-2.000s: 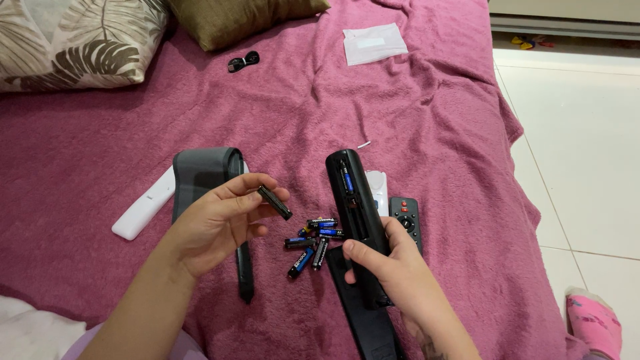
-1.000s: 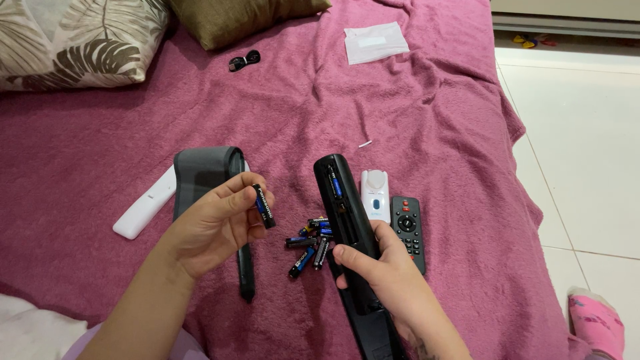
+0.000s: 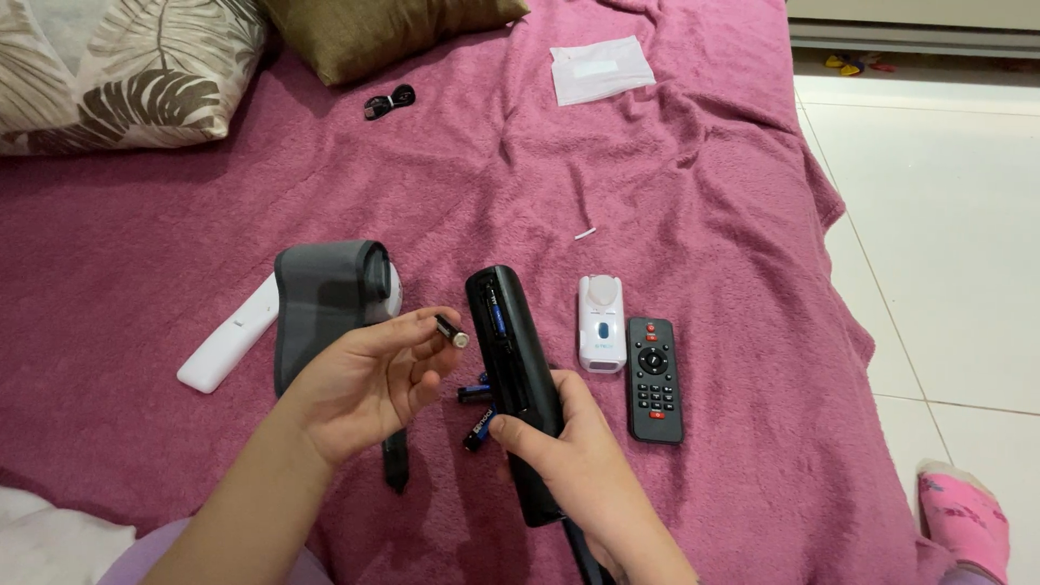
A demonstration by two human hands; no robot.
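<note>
My left hand [image 3: 378,374] pinches a small cylindrical battery [image 3: 451,331] between thumb and fingertips, its metal end facing right. Just right of it, my right hand [image 3: 569,447] holds a black remote control [image 3: 516,390] tilted, its back up and its battery compartment uncovered. One blue battery [image 3: 500,319] lies in the upper part of that compartment; the lower part looks bare. Loose blue-and-black batteries [image 3: 480,428] lie on the pink blanket, partly hidden behind the remote. Below my right hand a long black object [image 3: 587,552] shows in part.
Right of my hands lie a white handheld device [image 3: 602,325] and a black remote with red buttons [image 3: 655,382]. At left are a rolled grey cuff [image 3: 321,309] and a white device [image 3: 231,341]. Farther back lie a coiled black cable [image 3: 390,102], a white packet [image 3: 602,71] and pillows [image 3: 390,32].
My left hand has moved right with the battery, toward the remote, and the battery has turned in its fingers. The remote, tilted in my right hand, now covers more of the loose batteries.
</note>
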